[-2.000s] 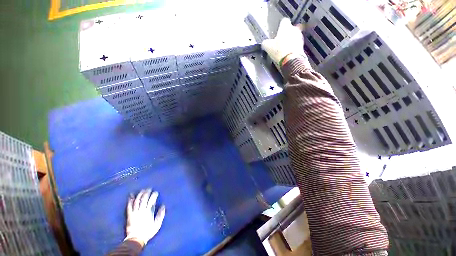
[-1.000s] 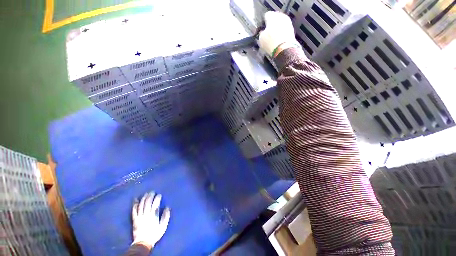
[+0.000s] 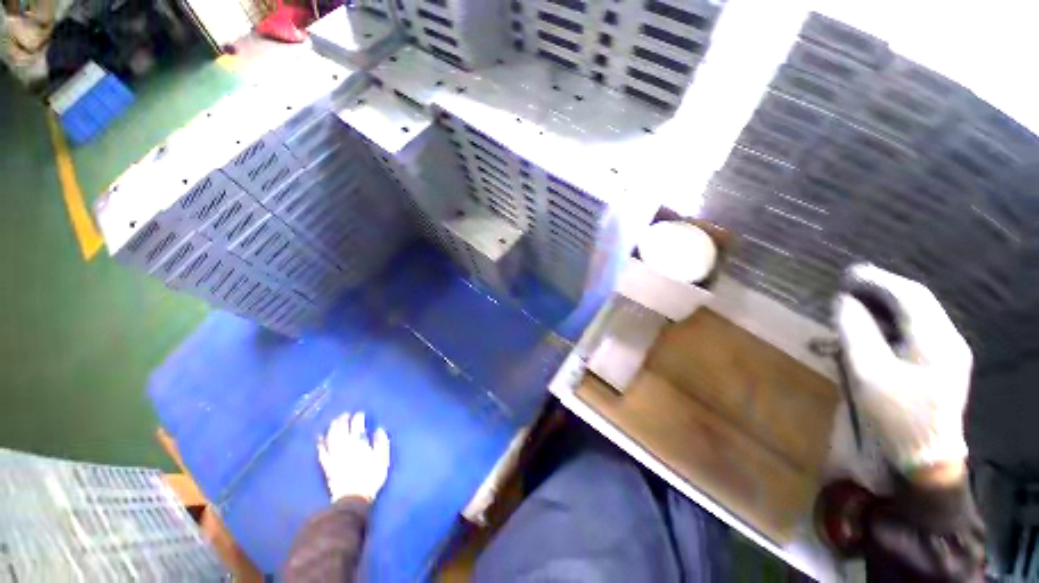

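Observation:
My left hand (image 3: 354, 458), in a white glove, lies with fingers apart on the blue surface (image 3: 262, 399), holding nothing. My right hand (image 3: 906, 370), also gloved, is over the right end of the small bench. Its fingers are curled and a dark patch shows between thumb and fingers; blur hides whether it is an object. A thin dark tool-like piece (image 3: 850, 399) lies beside the hand. A round dark-red object (image 3: 843, 515), perhaps the sander, is below, near my sleeve. Slotted sheet-metal brackets (image 3: 239, 216) stand stacked on the blue surface.
Brown cardboard (image 3: 718, 404) covers the bench middle, with a plain grey block (image 3: 626, 344) on its left edge. A small carton (image 3: 722, 253) holds round white discs (image 3: 677, 252). More slotted stacks (image 3: 843, 171) stand behind the bench and at lower left (image 3: 91, 524). A blue bin (image 3: 97, 108) is on the floor.
My right hand has left the brackets at the top and moved to the bench's right end, empty of any bracket. The view has turned right. My left hand stays on the blue surface.

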